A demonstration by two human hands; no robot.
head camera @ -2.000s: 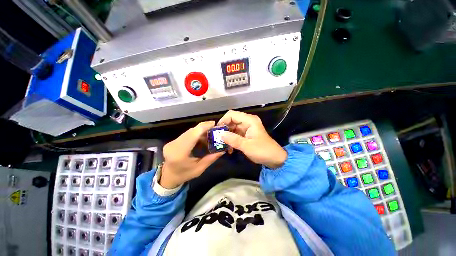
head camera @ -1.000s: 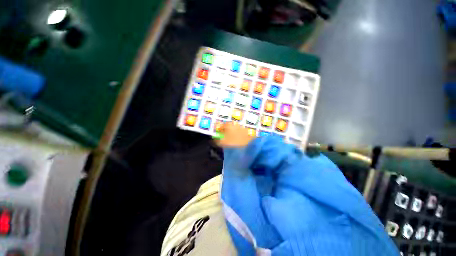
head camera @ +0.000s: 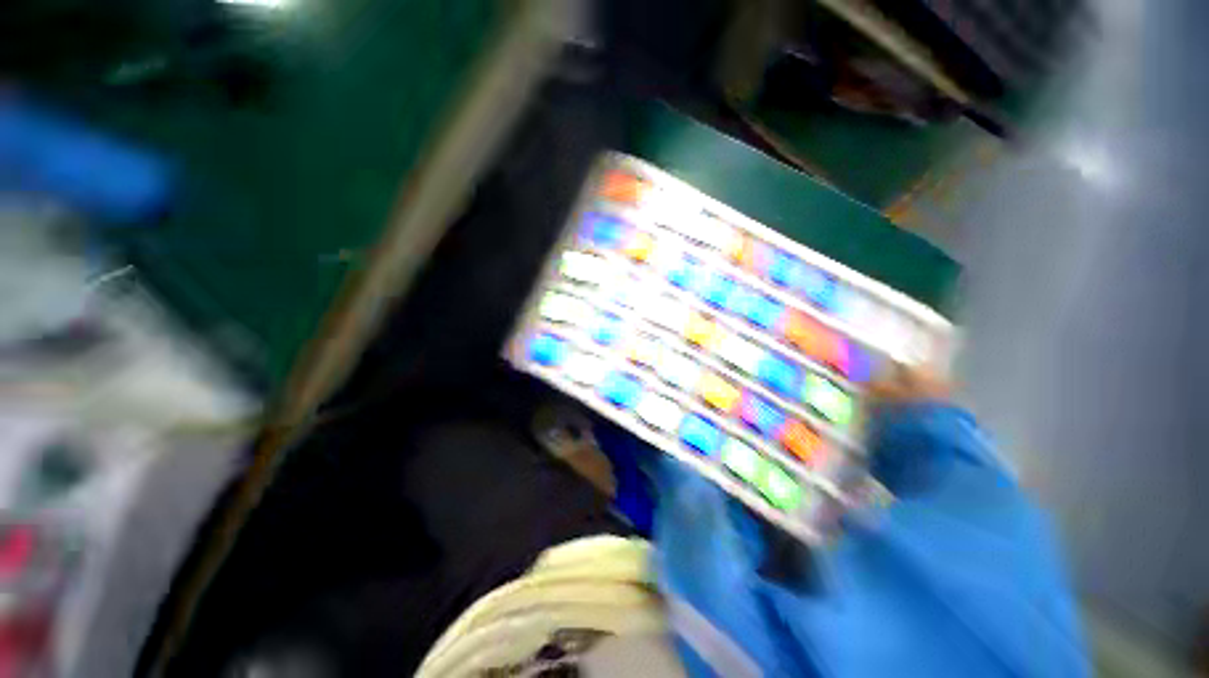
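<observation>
The frame is heavily blurred. The white tray (head camera: 745, 498), with a grid of bright red, blue, green and orange squares, lies slanted in the middle of the view. My right hand (head camera: 915, 384) is at the tray's right end, its fingers over or against the rim. Blur hides its grip and whether it holds a watch unit. A dim, skin-toned shape (head camera: 577, 453) beside the tray's lower left edge may be my left hand, partly in shadow; its fingers cannot be made out.
The green-matted bench (head camera: 305, 172) is at the upper left, with its long edge running diagonally. The white press front (head camera: 66, 464) is cut off at the lower left. A light-blue cylinder (head camera: 80, 159) lies above it. A green surface shows behind the tray, and a grey floor is at the right.
The view has swung from the press to the tray on the right. Since a second ago my right hand has moved from the tray's lower edge to its right end, and the tray appears more slanted.
</observation>
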